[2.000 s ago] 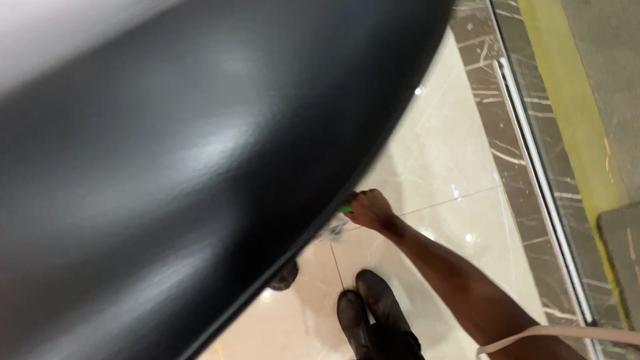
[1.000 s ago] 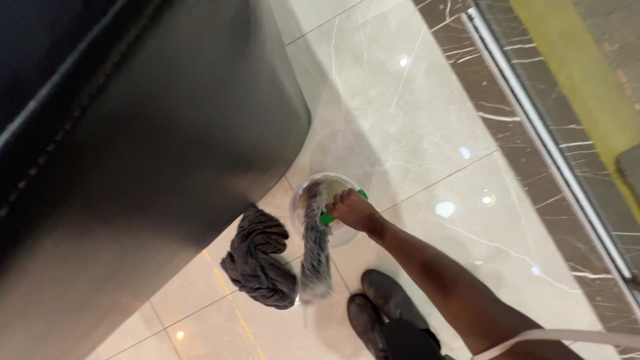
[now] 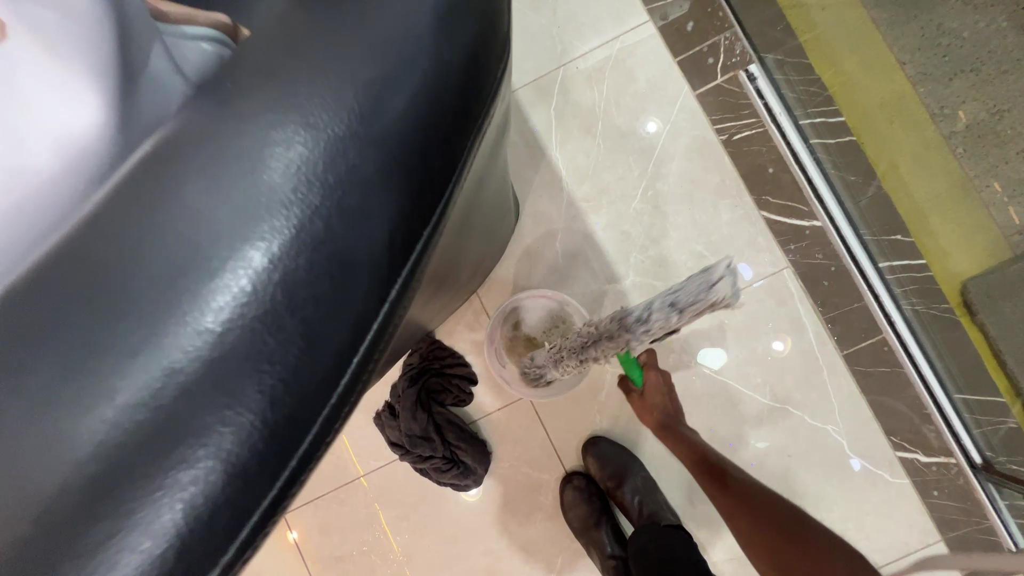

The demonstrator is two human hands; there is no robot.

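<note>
My right hand point(image 3: 656, 400) grips the green handle of a window washer point(image 3: 640, 320) with a wet grey fleece sleeve. The sleeve is tilted, its lower left end over a round bucket point(image 3: 540, 301) that holds cloudy, foamy liquid. The upper right end of the sleeve sticks out past the bucket, above the floor. A crumpled dark cloth point(image 3: 436, 420) lies on the floor left of the bucket. My left hand is not in view.
A large black leather seat point(image 3: 240, 280) fills the left side, with part of a person point(image 3: 72, 104) at its upper left. My dark boots point(image 3: 612, 496) stand on glossy tiles point(image 3: 624, 160). A metal rail point(image 3: 848, 256) and glass run along the right.
My right hand has raised the washer from the bucket, and its sleeve has turned toward the upper right. The black seat hid the bucket and cloth more in the earliest frame.
</note>
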